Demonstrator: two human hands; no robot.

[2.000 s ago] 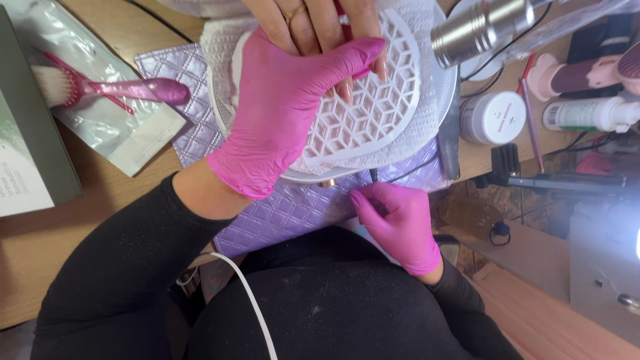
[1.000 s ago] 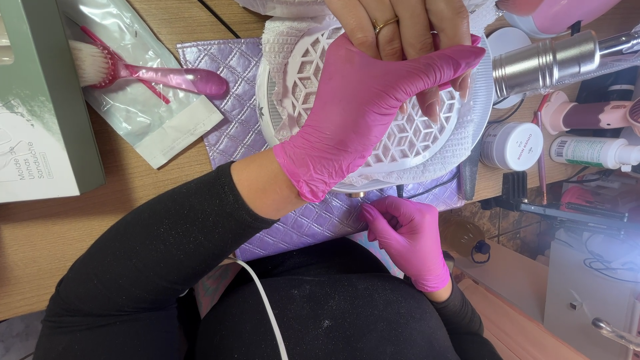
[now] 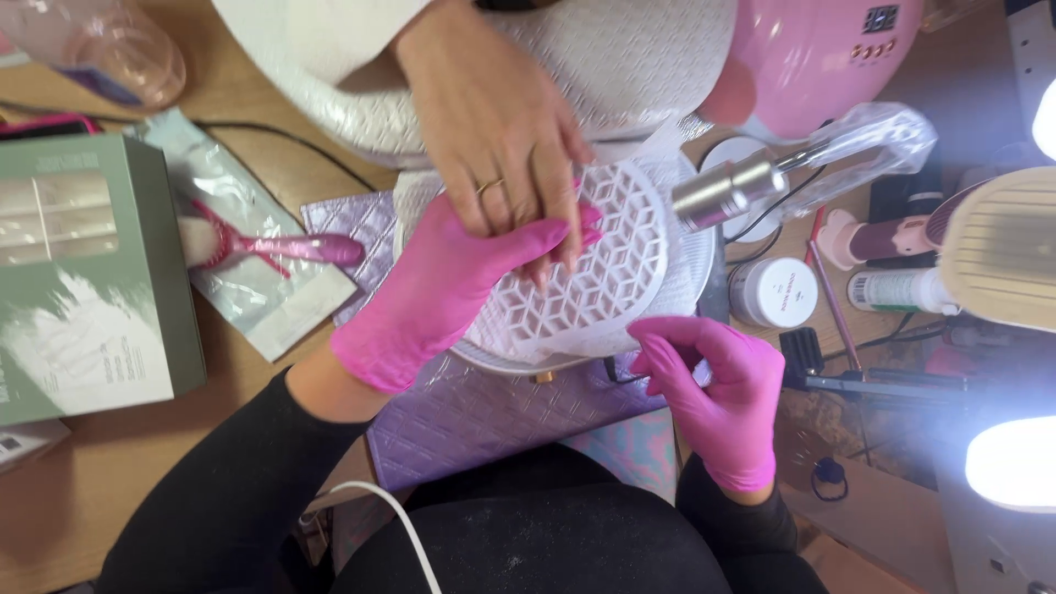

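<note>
My left hand, in a pink glove, holds the fingers of another person's hand, which wears a gold ring. Both are above a dust collector with a white lattice grille, partly covered by paper towel. My right hand, also gloved in pink, is at the collector's lower right edge. Its thumb and index finger are bent close together; whether anything is between them cannot be made out. A purple quilted mat lies under the collector.
A pink nail lamp and a silver nail drill handpiece are at the upper right. A white jar stands beside the collector. At left are a green box and a pink-handled brush on a plastic packet. Bright lights glare at right.
The view has shifted, showing more of the other person's hand and the nail lamp. My right hand has come up to the collector's edge from below it. My left hand still holds the other person's fingers.
</note>
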